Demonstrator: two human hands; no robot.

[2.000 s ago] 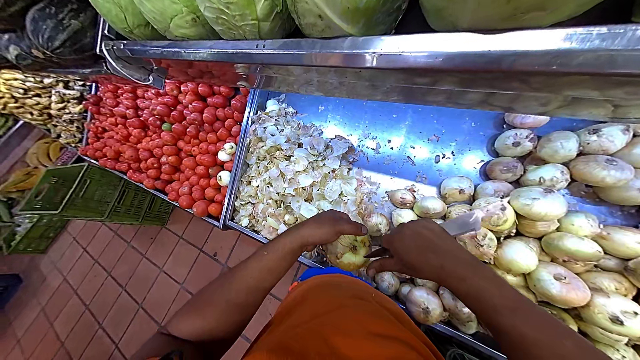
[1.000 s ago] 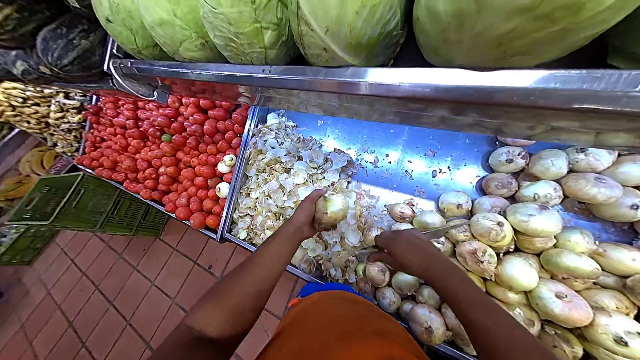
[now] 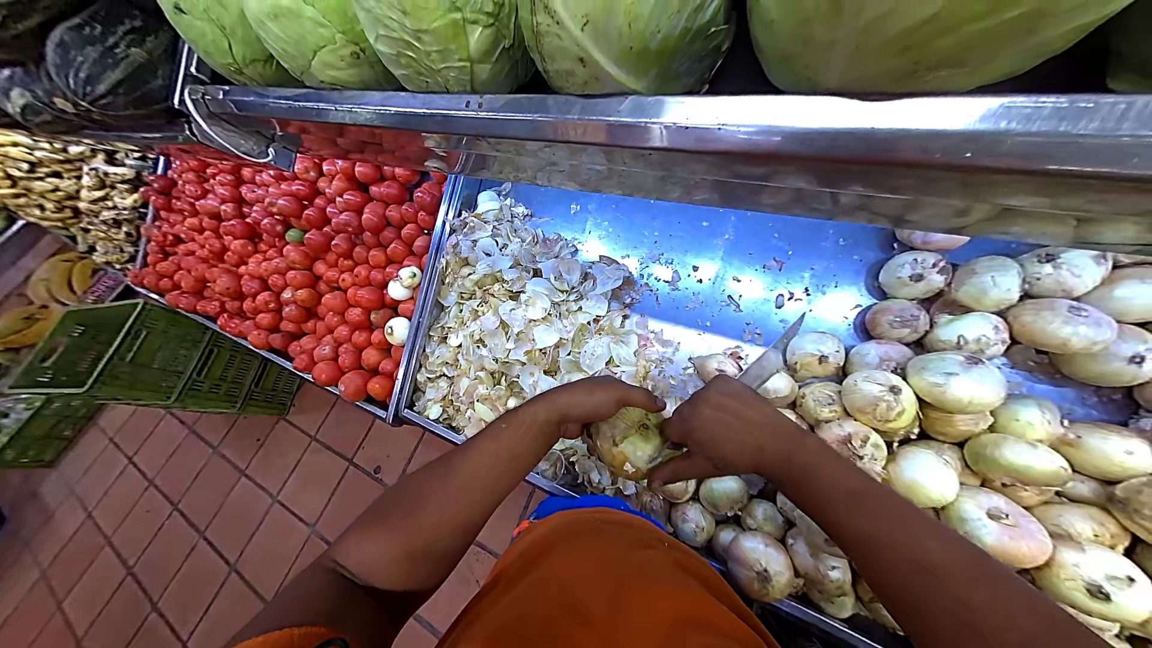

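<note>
An onion with yellowish skin is gripped in my left hand, low over the near edge of a metal bin. Against the onion's right side are the fingers of my right hand, which also holds a knife with its blade pointing up and away to the right. Loose onion skins lie heaped in the bin's left part, beyond my left hand. Whole onions are piled at the right, and smaller ones lie below my right hand.
Red tomatoes with a few peeled onions fill the bin at left. Above runs a metal shelf edge under green cabbages. Green plastic crates stand by the tiled floor at lower left.
One second ago my left hand held the onion up, apart from my right hand; now both hands are together at the onion, lower down. The knife blade now points more steeply upward.
</note>
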